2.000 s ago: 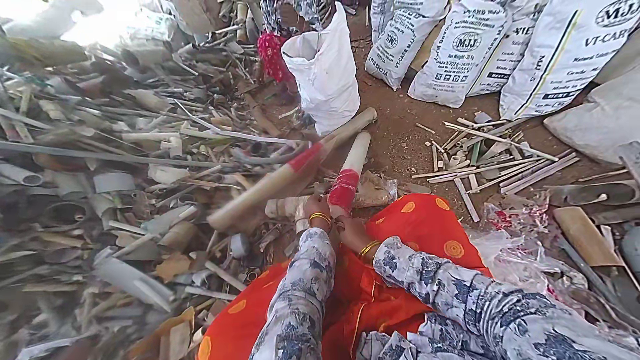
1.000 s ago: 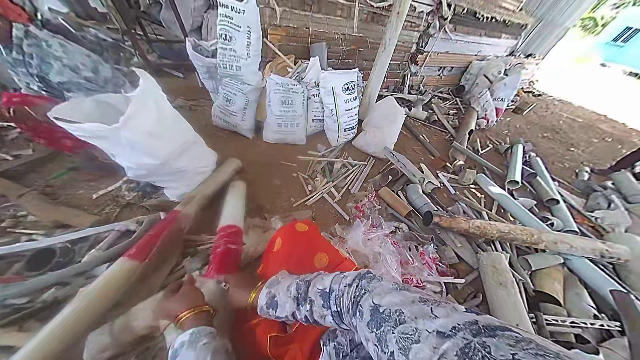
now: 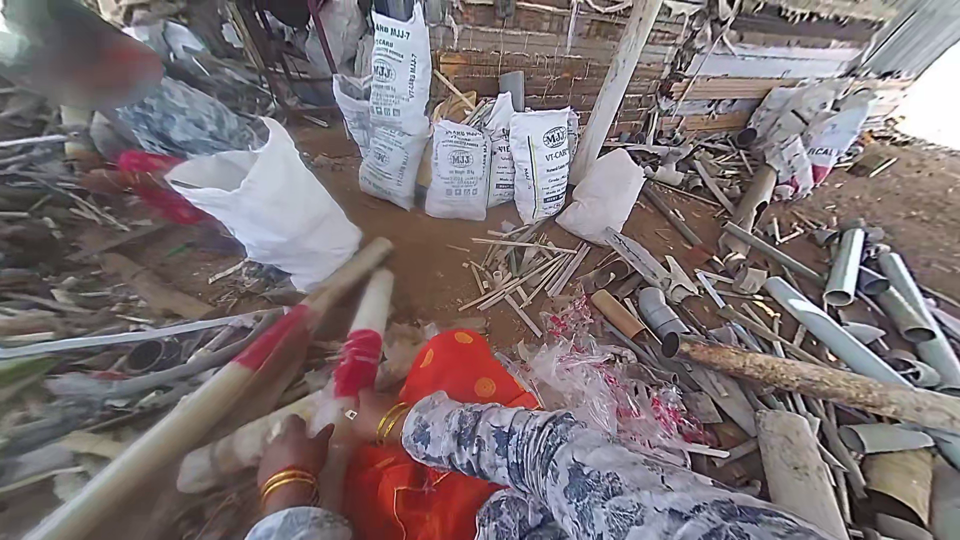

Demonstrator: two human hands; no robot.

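Observation:
My left hand (image 3: 294, 452), with gold bangles, rests at the near end of a pale pole (image 3: 373, 300) wrapped partly in red; its exact grip is unclear. Beside it, my right hand (image 3: 371, 420) is around the same pole just below the red wrap (image 3: 358, 362). A longer pale pole (image 3: 161, 442) with its own red band slants across the left side, blurred. Under my hands lies another pale length (image 3: 225, 450). Orange patterned cloth (image 3: 465, 367) covers my lap.
An upright white sack (image 3: 277, 210) stands ahead, with another person's patterned sleeve (image 3: 184, 116) behind it. Printed sacks (image 3: 459, 172) line the back. Thin sticks (image 3: 525, 270), clear plastic wrapping (image 3: 577, 375), a rough log (image 3: 795, 379) and pipe pieces (image 3: 845, 266) lie to the right.
The view has swung right since the oldest frame. Both hands remain near the lower end of the red-wrapped pole.

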